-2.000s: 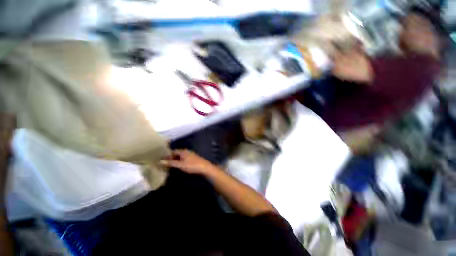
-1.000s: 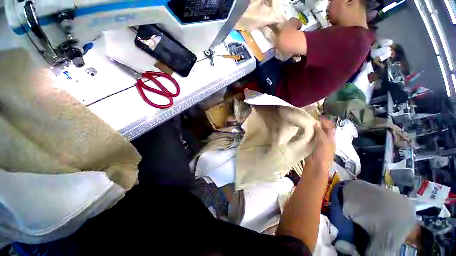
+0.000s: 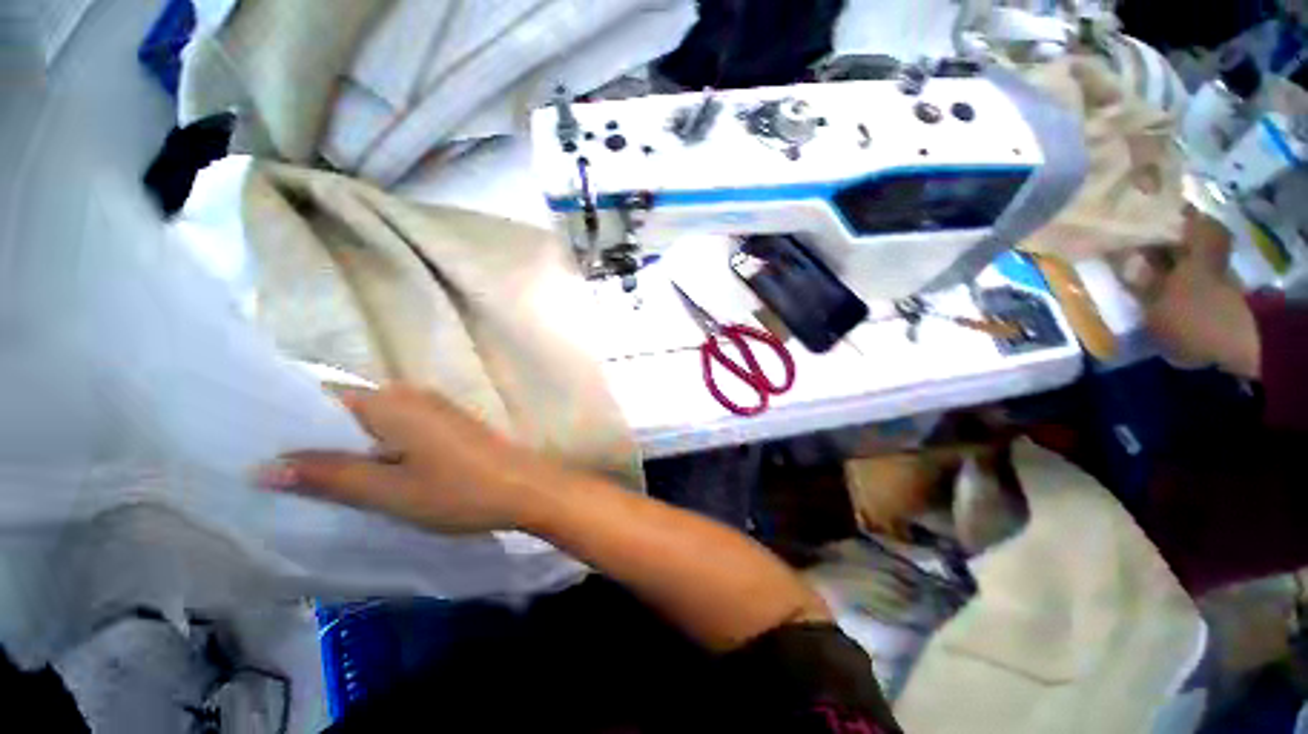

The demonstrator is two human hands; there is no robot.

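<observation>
My right hand [image 3: 416, 459] is at left of centre, thumb and fingers spread over a large white-backed panel [image 3: 230, 416]. No fabric shows pinched between them. The white panel is blurred and hangs down the left side. A beige panel [image 3: 430, 287] lies folded behind my hand, over the table's left part, reaching the needle area of the sewing machine [image 3: 789, 172]. My left hand is not in view.
Red-handled scissors [image 3: 746, 370] and a black phone [image 3: 803, 294] lie right of the needle. A beige panel [image 3: 1054, 588] hangs at lower right. A blue bin [image 3: 344, 660] is below. White pieces [image 3: 488, 72] lie behind. Another person's arm [image 3: 1205, 308] is at right.
The view has swung left. My right hand has moved from the beige panel at the lower right to the white panel at the left; that beige panel stays behind at the right.
</observation>
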